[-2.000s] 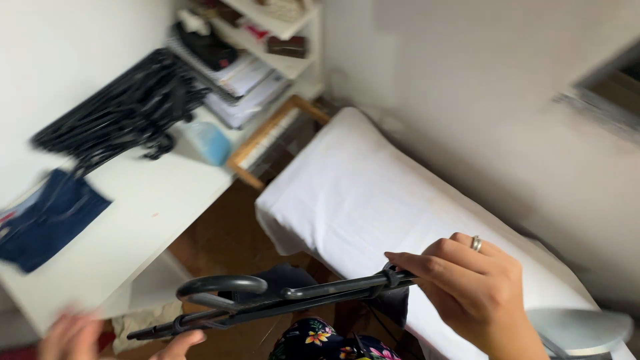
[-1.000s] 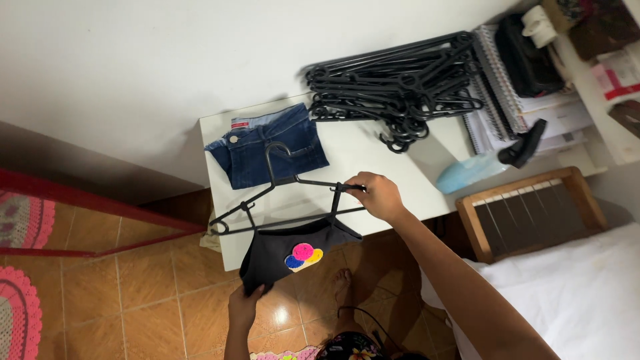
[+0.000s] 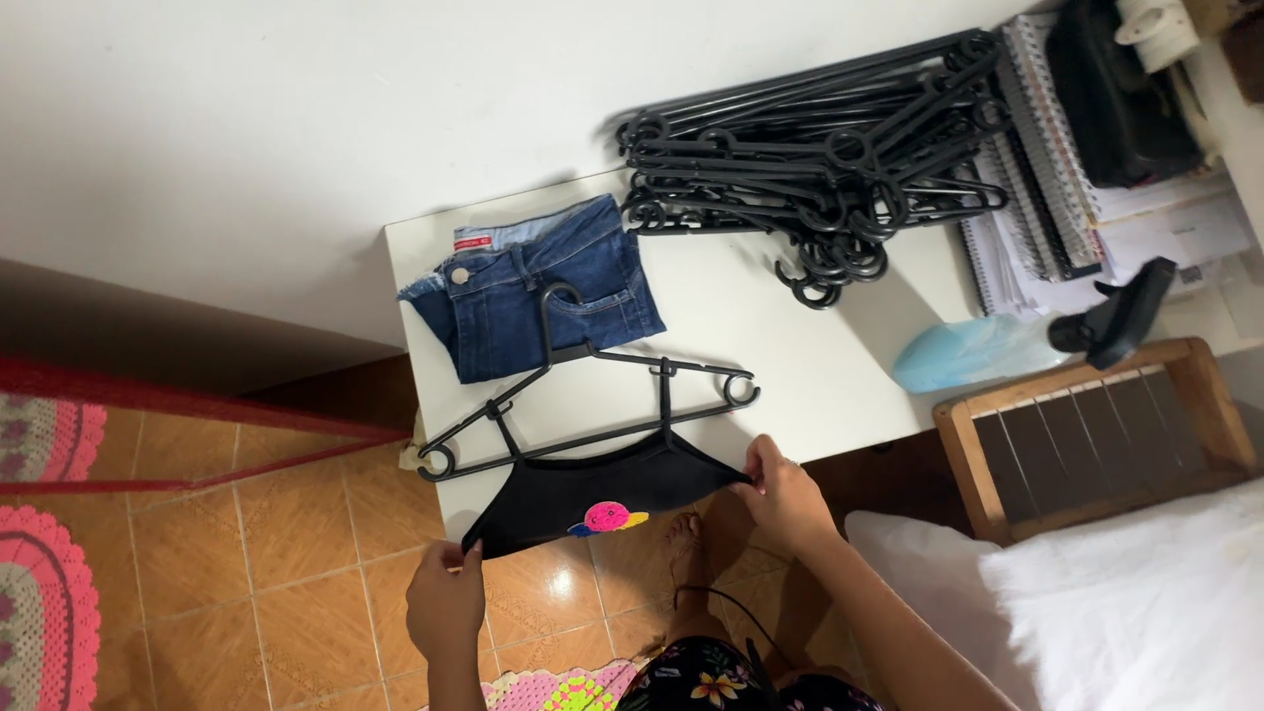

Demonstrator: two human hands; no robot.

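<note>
A black top with thin straps and a pink, blue and yellow motif hangs by its straps from a black plastic clothes hanger. My left hand pinches the top's lower left corner. At its right corner my right hand pinches the fabric between thumb and fingers. The hanger lies over the near edge of a white table, and its hook overlaps folded blue denim jeans. Neither hand touches the hanger.
A pile of black hangers lies on the table beside spiral notebooks and a spray bottle with blue liquid. A wooden frame and white bedding are at the right. Crocheted rugs lie on the tiled floor.
My right hand has gone from the hanger to the top's right corner. The top now spreads between both hands, and the hanger rests at the table's edge. The view has turned since the earliest frame.
</note>
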